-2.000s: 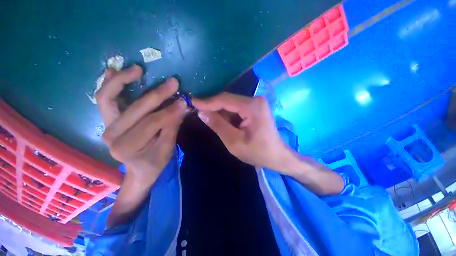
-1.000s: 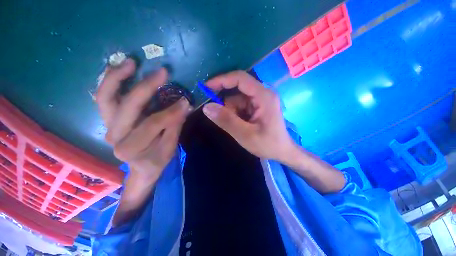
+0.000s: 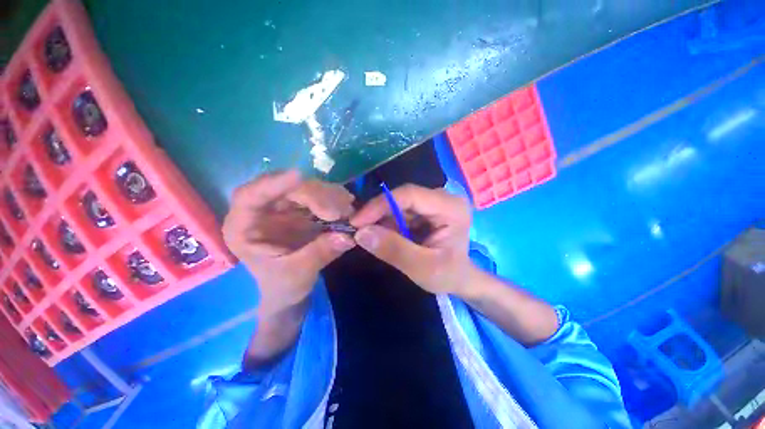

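My left hand (image 3: 289, 230) holds a dark round component (image 3: 335, 225), seen nearly edge-on, between thumb and fingers at the bench edge. Most of the component is hidden by the fingers. My right hand (image 3: 419, 235) holds a slim blue stick tool (image 3: 392, 209), its tip pointing up and away from the component. The right thumb and forefinger tips touch the component's right edge. Fine leads cannot be made out.
A large pink-red compartment tray (image 3: 159, 163) with dark discs in its pockets is at the left. A smaller red gridded tray (image 3: 503, 147) lies beyond the bench edge. Off-white residue (image 3: 310, 99) is stuck to the green bench (image 3: 218, 50). A blue stool (image 3: 679, 352) and a box (image 3: 745, 272) stand lower right.
The view has turned, showing more of the filled tray. The right fingers have come back to the component, which is now tilted edge-on. The blue tool now points upward between the right fingers.
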